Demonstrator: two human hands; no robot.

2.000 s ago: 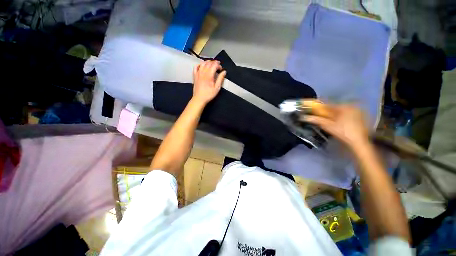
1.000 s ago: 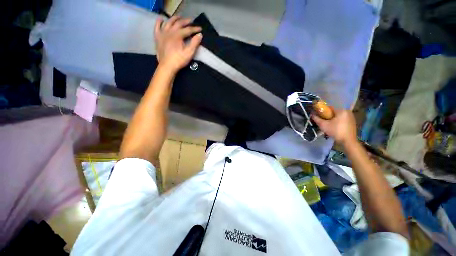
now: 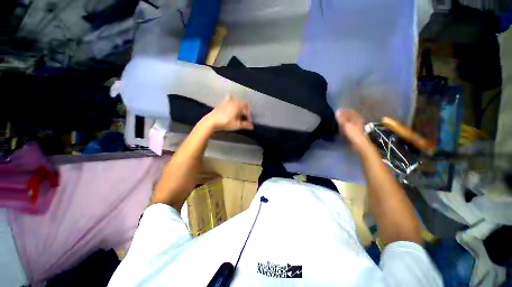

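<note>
The black garment (image 3: 303,84) lies over the pale sleeve board (image 3: 149,84), with a wide strip of the board's cover bare between its upper and lower parts. My left hand (image 3: 231,115) has its fingers curled on the garment's lower edge, gripping the cloth. My right hand (image 3: 349,122) is blurred at the garment's right end; whether it holds cloth cannot be told. The silver iron with its orange handle (image 3: 408,135) is out of my hands, tilted, just right of my right hand, and also blurred.
The grey pressing table (image 3: 269,33) lies beneath, with a lavender-blue cloth (image 3: 370,56) at right. A long blue block (image 3: 193,49) is at the back. A pink tag (image 3: 157,139) hangs at the left front edge. Pink cloth (image 3: 101,190) drapes at left. A carton (image 3: 206,207) is below.
My right hand has let go of the iron and moved left to the garment's end. My left hand has moved down to the garment's lower edge. The bare strip between the garment's parts is wider.
</note>
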